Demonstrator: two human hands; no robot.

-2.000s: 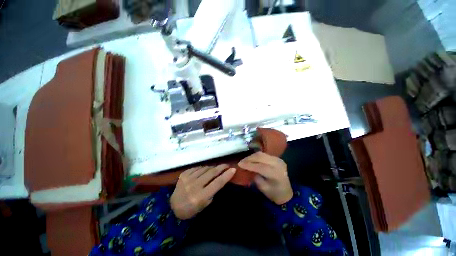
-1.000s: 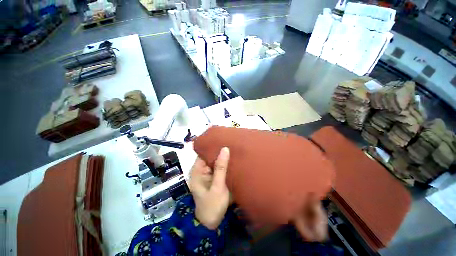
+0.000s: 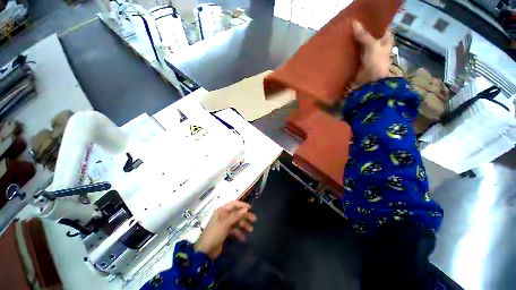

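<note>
My right hand [image 3: 374,54] is raised at the upper right and holds a rust-red cut panel [image 3: 331,51], which is bent and hangs over the metal surface. My left hand [image 3: 226,225] is empty, fingers apart and slightly curled, in front of the machine table's front edge. The right panel stack [image 3: 325,148] lies below the held panel, partly hidden by it and by my right sleeve. The white sewing machine [image 3: 85,147] stands at the left.
The left panel stack [image 3: 35,255] is cut off at the lower left. A beige sheet [image 3: 243,96] lies behind the white table [image 3: 257,161]. Brown bundles [image 3: 427,93] and a white stack with a black strap [image 3: 472,127] stand at the right. Other tables are at the far left.
The view has swung right. My right hand has lifted the panel up and away to the right. My left hand has let go of it and moved down near the table edge.
</note>
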